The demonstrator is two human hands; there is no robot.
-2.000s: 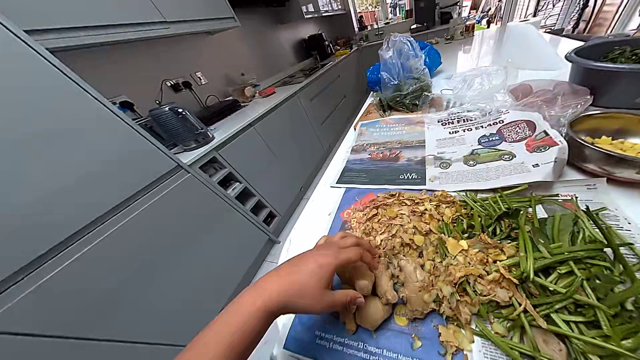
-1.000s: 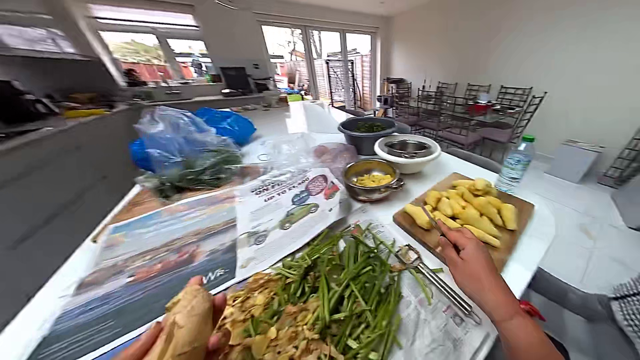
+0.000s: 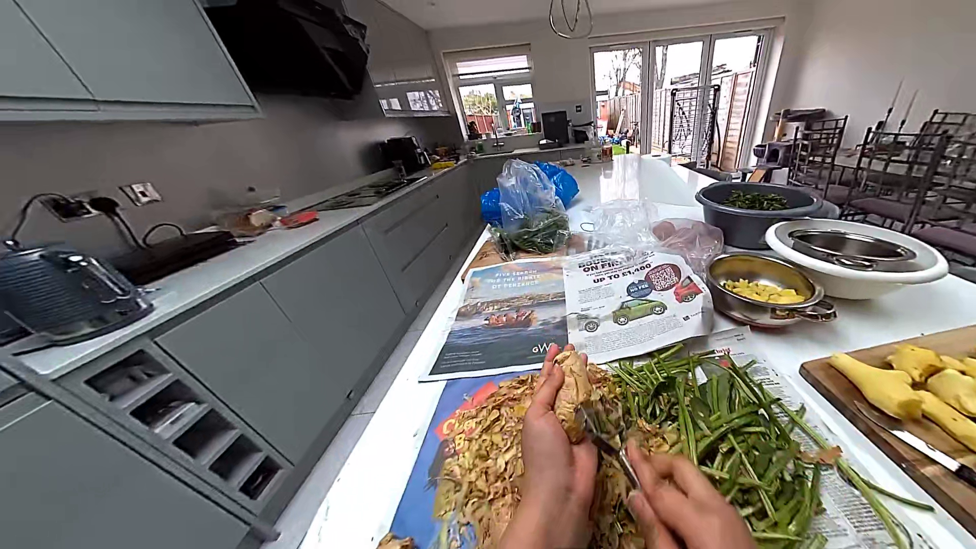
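My left hand (image 3: 560,465) holds an unpeeled piece of ginger root (image 3: 573,393) upright above the newspaper. My right hand (image 3: 679,496) grips the handle of a metal peeler (image 3: 621,461), whose head is against or close to the root's lower right side; its blade is blurred. Below both hands lies a heap of brown and yellow peelings (image 3: 488,457). Green stems and leaves (image 3: 740,435) are piled to its right. Peeled ginger pieces (image 3: 877,381) rest on a wooden cutting board (image 3: 831,370) at the right, together with a knife (image 3: 915,446).
Beyond the heaps lie spread newspaper pages (image 3: 507,320) and plastic bags (image 3: 526,202), one with greens. A steel bowl of yellow pieces (image 3: 720,293), a white bowl with a steel one in it (image 3: 854,282) and a grey tub of greens (image 3: 751,221) stand at the back right.
My left hand has raised the ginger root over the peelings. My right hand has come from the cutting board to the root and now holds the peeler. The view has turned left.
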